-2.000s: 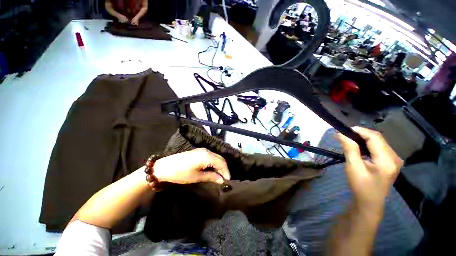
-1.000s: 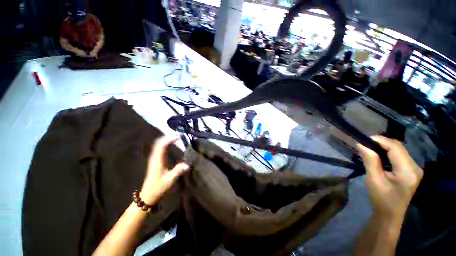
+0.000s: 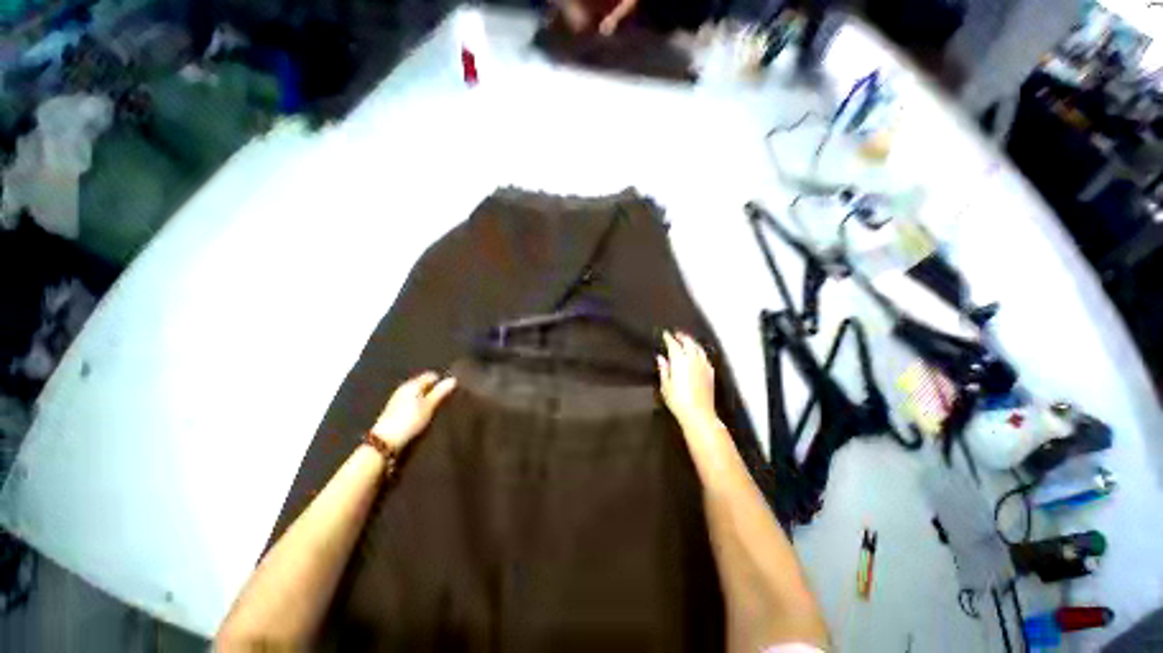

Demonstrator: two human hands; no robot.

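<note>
A dark brown garment (image 3: pixel 561 510), likely culottes, lies in front of me with its paler waistband (image 3: pixel 561 396) across the middle. A black hanger (image 3: pixel 548 322) sits at the waistband, its upper part showing above it and its hook towards the far end. My left hand (image 3: pixel 418 408) is at the left end of the waistband, fingertips on the cloth. My right hand (image 3: pixel 689 379) pinches the right end by the hanger's tip. The lower hanger bar is hidden or blurred. A matching garment (image 3: pixel 510 262) lies flat beneath.
Spare black hangers (image 3: pixel 816 396) lie right of the garments. Beyond them are cables, a small yellow-orange tool (image 3: pixel 867 564), a white bottle (image 3: pixel 1008 436) and a red-and-blue handle (image 3: pixel 1069 623). A red object (image 3: pixel 469 66) stands far off. A person's hand (image 3: pixel 617 15) and dark cloth are at the far end.
The hanger and garment have come down from the air onto the matching garment. Both hands are now at the waistband ends, and the view has turned down and left.
</note>
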